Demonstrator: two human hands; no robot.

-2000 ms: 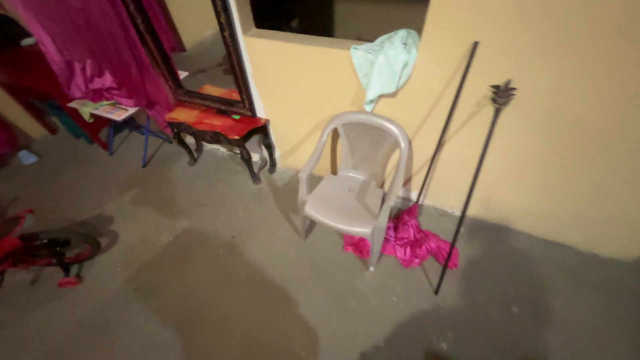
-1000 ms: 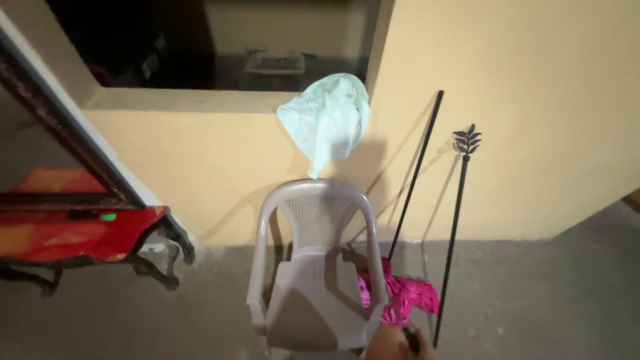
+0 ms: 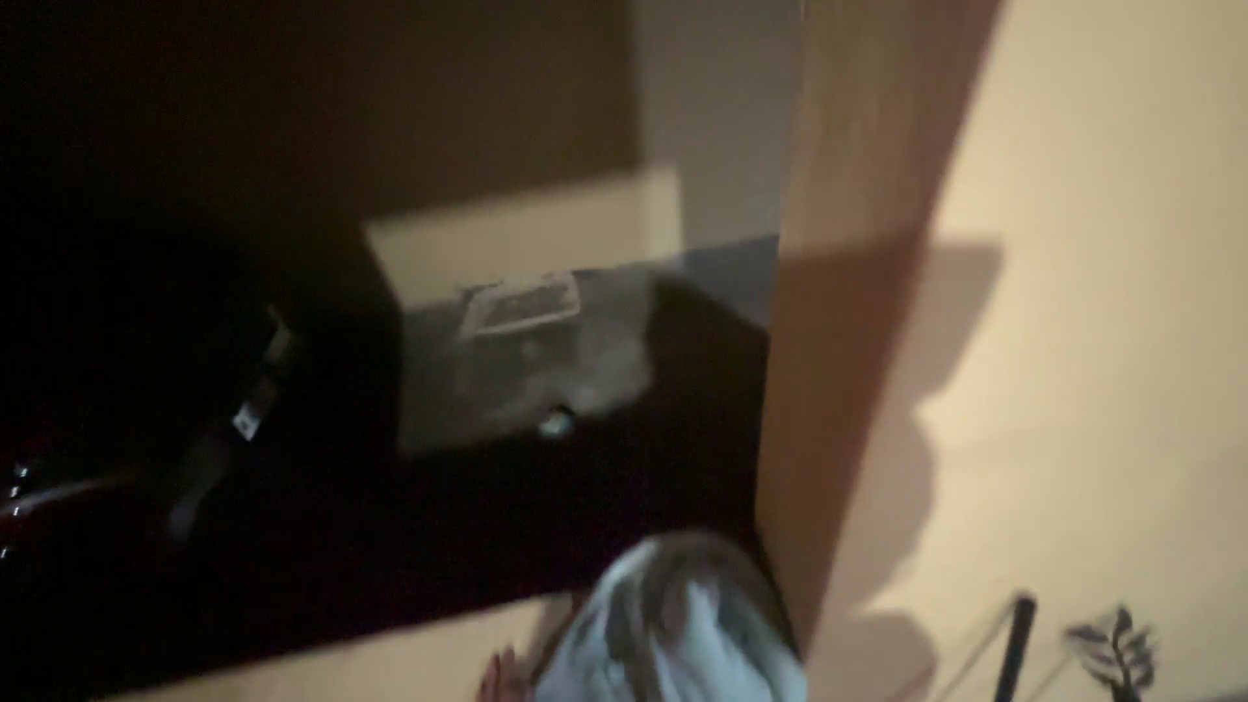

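Note:
A pale mint-coloured cloth [image 3: 682,624] hangs over the sill of the wall opening at the bottom middle, its top edge against the dark interior. Fingers of a hand, seemingly my left hand [image 3: 503,679], show at the bottom edge, just left of the cloth and close to it. Most of that hand is cut off by the frame, and whether it touches the cloth cannot be told. My right hand is not in view.
A window-like opening with a sill [image 3: 390,653] and a thick side jamb [image 3: 848,341] gives onto a dark space. Right of it is a cream wall [image 3: 1102,341]. A black rod [image 3: 1016,648] and a leaf-shaped metal finial [image 3: 1116,653] stand at lower right.
The view has moved nearer to the opening and up, so the plastic chair and pink cloth are out of frame. Fingers now show beside the mint cloth.

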